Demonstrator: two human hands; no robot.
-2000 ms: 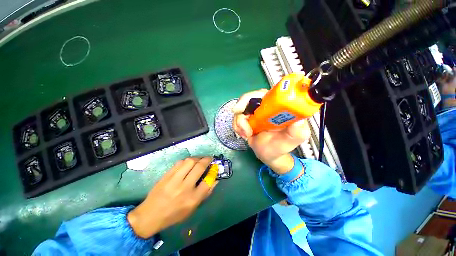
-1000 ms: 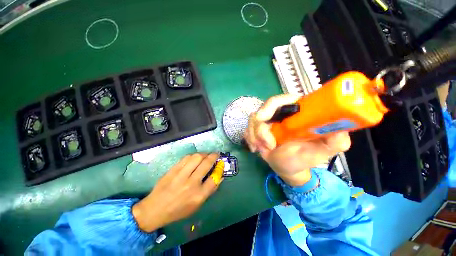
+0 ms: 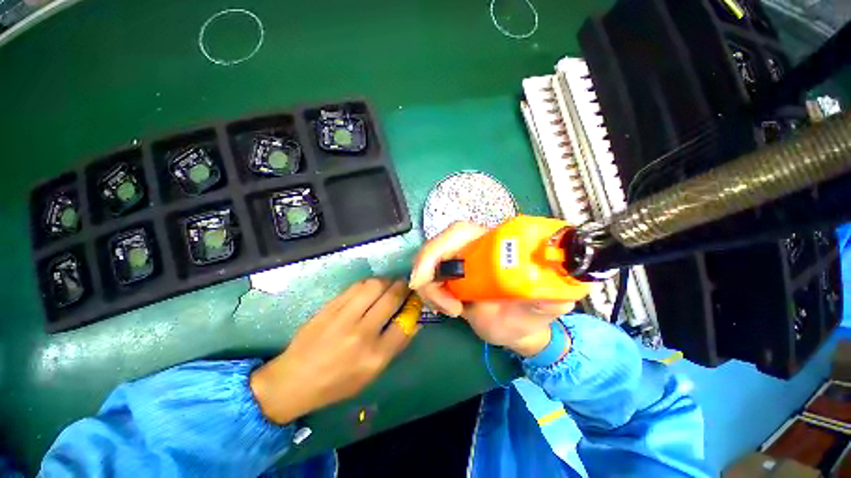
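Note:
My right hand [image 3: 495, 313] is closed around an orange electric screwdriver [image 3: 523, 261], which hangs from a coil spring. Its front end is over the module; its tip is hidden. My left hand [image 3: 341, 350], with a yellow item [image 3: 409, 316] at its fingers, holds the black electronic module [image 3: 431, 317] against the green bench. Most of the module is hidden by my hands. The round screw dish [image 3: 469, 201], full of silvery grains, lies just behind my right hand. The black foam tray [image 3: 238, 211] at left holds modules in its pockets; the front right pocket is empty.
White slotted racks [image 3: 571, 154] stand right of the dish. A tall pile of black foam trays [image 3: 644, 93] with modules is at the right. The coil spring [image 3: 737, 187] crosses over it. White scraps lie before the left tray and by my left sleeve.
My right hand has brought the screwdriver left and down, from over the dish's right side to the module, covering it. My left hand stays at the module. The view has shifted slightly.

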